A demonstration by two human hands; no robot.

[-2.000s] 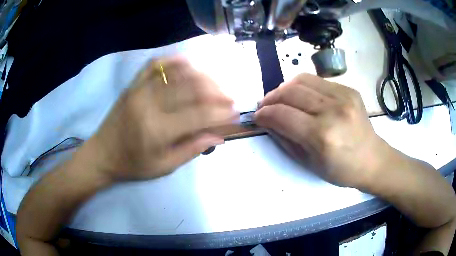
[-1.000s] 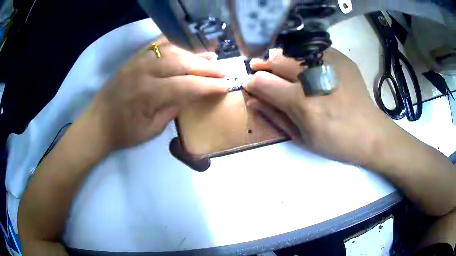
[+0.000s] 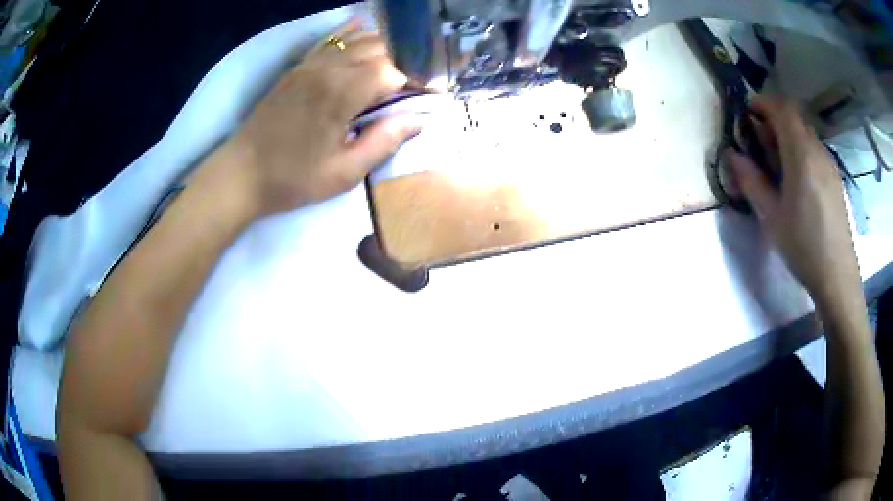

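Note:
My left hand [image 3: 318,132] lies at the left of the machine's needle area and holds the edge of a pale fabric piece [image 3: 387,110] between thumb and fingers. My right hand [image 3: 798,191] is at the right of the machine, with its fingers around the handles of the black scissors [image 3: 727,73], which lie on the bed with their blades pointing away. The presser foot area under the sewing machine head [image 3: 480,49] is glaring, so the needle cannot be made out. The tan machine bed [image 3: 446,210] shows below it.
A long white cloth [image 3: 83,259] stretches along the left, with black fabric [image 3: 127,108] behind it. The white table's curved front edge bears a grey ruler strip [image 3: 499,431]. A pale scrap [image 3: 710,470] is below the edge. Dark offcuts lie behind the scissors.
My right hand has left the needle area and moved right onto the scissors. My left hand has shifted slightly up and back with the pale piece. The machine bed is now more exposed.

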